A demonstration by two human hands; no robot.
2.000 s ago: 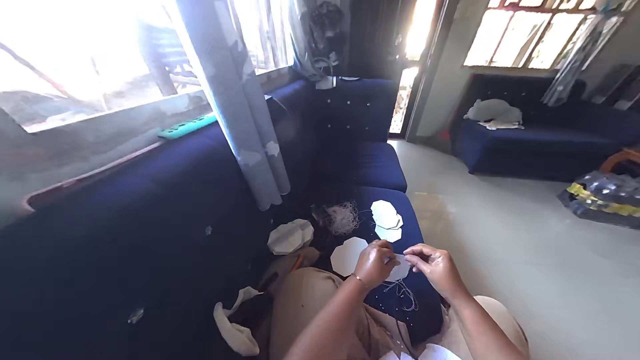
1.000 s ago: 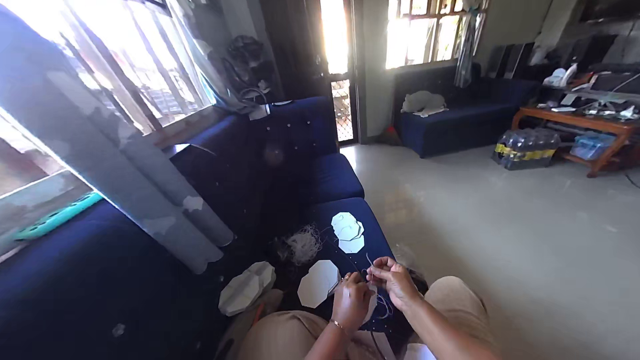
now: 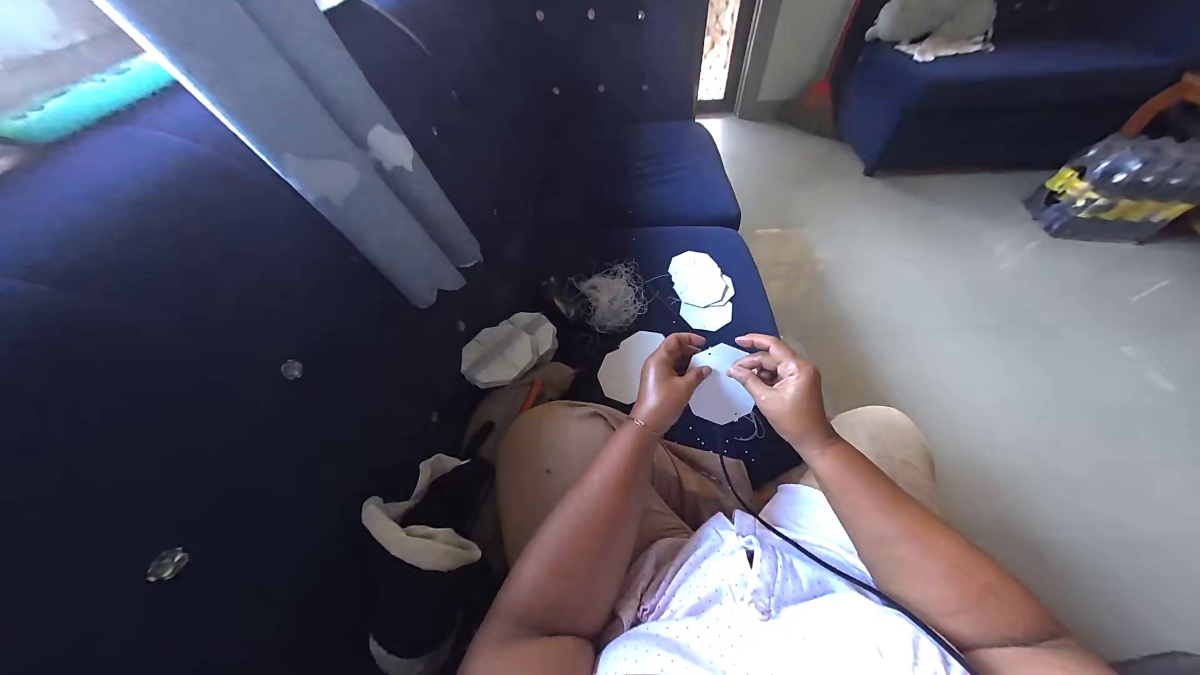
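Observation:
An octagonal white card (image 3: 722, 398) is held up between my two hands over the sofa seat. My left hand (image 3: 669, 375) pinches its upper left edge, thumb on the face. My right hand (image 3: 780, 382) has thumb and fingers at its upper right edge. Just left of it, another white octagonal card (image 3: 626, 368) lies on the dark blue seat. Beyond are a stack of white cards (image 3: 698, 281) and a tangle of pale thread (image 3: 611, 296). More octagonal pieces (image 3: 506, 351) lie to the left. Some thread (image 3: 753, 428) shows below the held card.
A black cable (image 3: 806, 555) runs over my lap. The blue sofa backrest (image 3: 234, 422) and a grey curtain (image 3: 347, 159) are on the left. A black and white cloth item (image 3: 422, 544) lies beside my leg. Wrapped bottles (image 3: 1116, 192) stand on the floor at right.
One second ago my hands were close together, with the right one raised near a strand; now they are apart at the card's upper edges, its face plainly visible. The view has tilted down.

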